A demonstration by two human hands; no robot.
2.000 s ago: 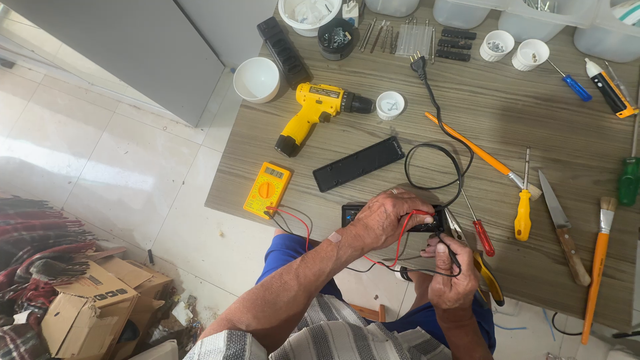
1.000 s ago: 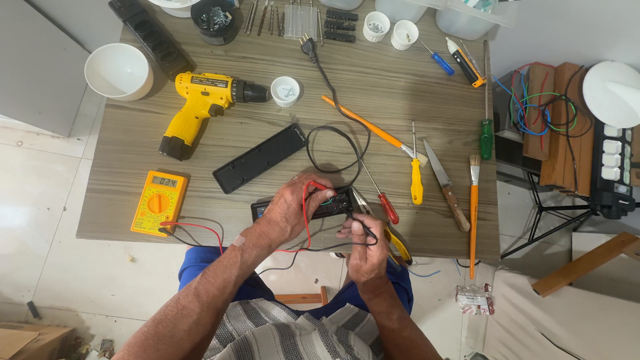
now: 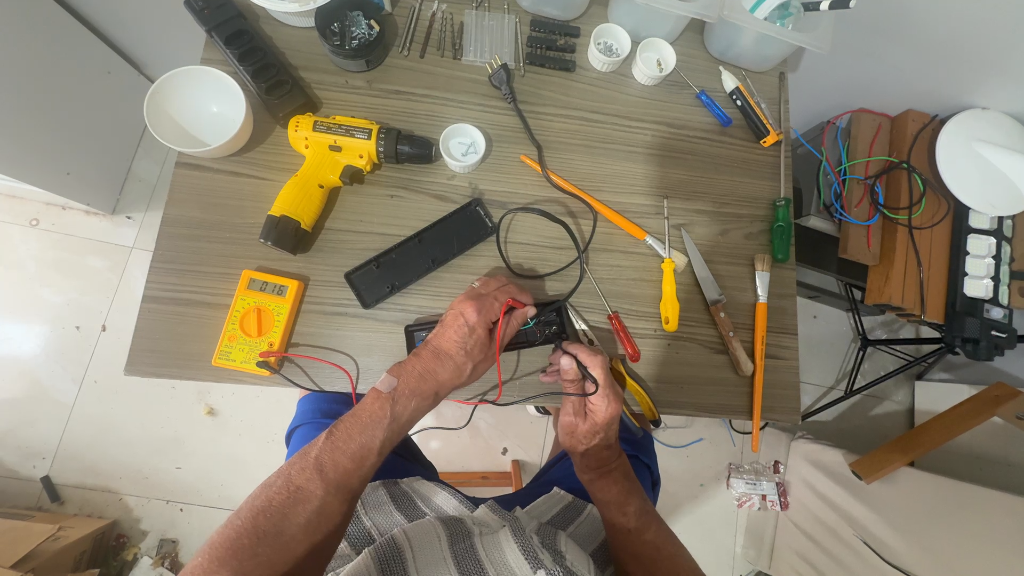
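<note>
At the table's front edge lies a black power strip housing (image 3: 534,331) with its inside showing, wires within. My left hand (image 3: 480,328) rests over its middle and grips the red multimeter probe (image 3: 514,305). In my right hand (image 3: 586,392) is the black multimeter probe (image 3: 565,346), directed at the housing's right end; whether its tip touches metal cannot be told. Both leads run to a yellow digital multimeter (image 3: 258,322) with a lit display at the left. A black power cord (image 3: 552,168) with a plug loops behind the housing. The detached black cover (image 3: 421,254) lies behind my left hand.
A yellow cordless drill (image 3: 332,160), a white bowl (image 3: 198,112) and another power strip (image 3: 250,60) stand at back left. Pliers (image 3: 636,392), a red screwdriver (image 3: 622,336), a yellow screwdriver (image 3: 670,296), a knife (image 3: 720,312) and brushes (image 3: 760,344) lie to the right.
The view has swung toward the right. Both hands stay at the open housing with the probes, and the right hand's fingers have shifted slightly around the black probe.
</note>
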